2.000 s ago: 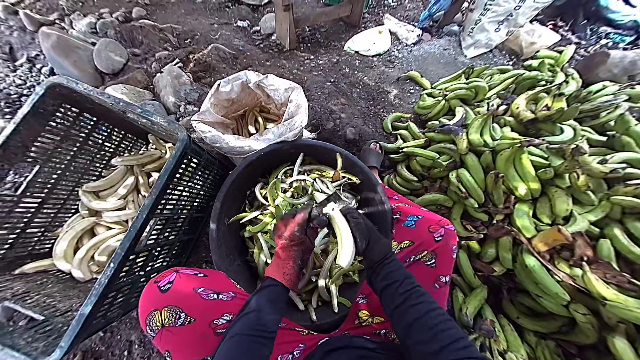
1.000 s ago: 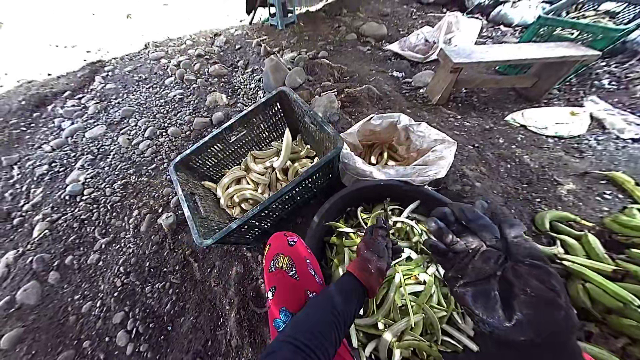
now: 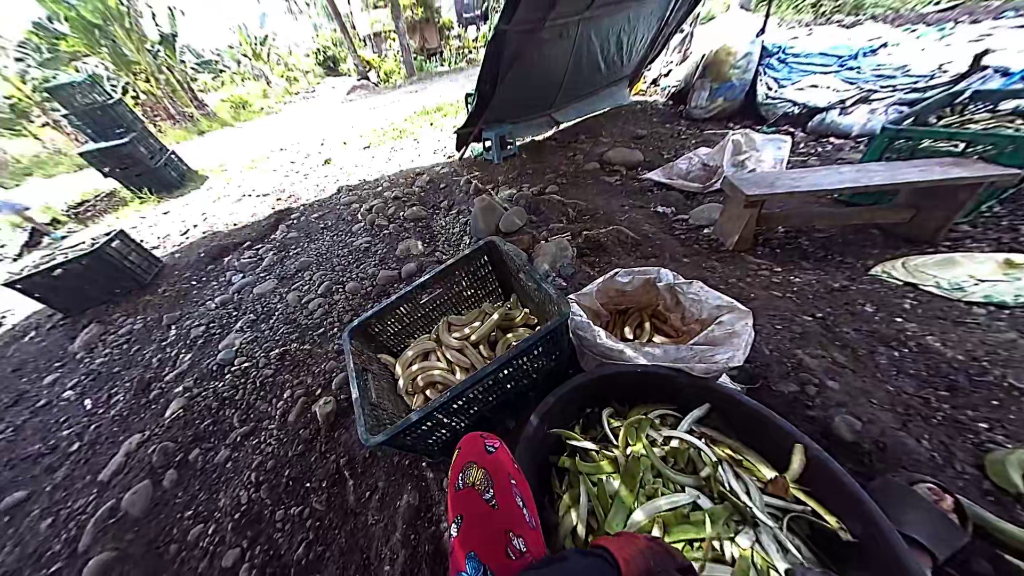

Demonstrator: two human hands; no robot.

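Green peels (image 3: pixel 664 480) fill a round black tub (image 3: pixel 832 456) in front of me. My left hand (image 3: pixel 640 554), in a red and dark glove, shows only partly at the bottom edge, over the tub's near side; its fingers are cut off by the frame. My right hand cannot be made out. Left of the tub, a dark plastic crate (image 3: pixel 364 384) holds a heap of peeled green bananas or plantains (image 3: pixel 456 352). Behind the tub stands an open whitish sack (image 3: pixel 720 320) with more peeled fruit (image 3: pixel 644 326) inside.
My knee in red butterfly-print cloth (image 3: pixel 492 504) lies between crate and tub. A sandalled foot (image 3: pixel 932 512) is at the tub's right. Farther off are a wooden bench (image 3: pixel 864 178), a green crate (image 3: pixel 912 148), a small blue stool (image 3: pixel 498 144), a black crate (image 3: pixel 88 272), stacked crates (image 3: pixel 132 152) and stones.
The view has swung up and left. The peeled fruit in my hands two seconds ago is no longer seen there. My right hand, raised in the foreground one second ago, has left clear view; my left hand is lower.
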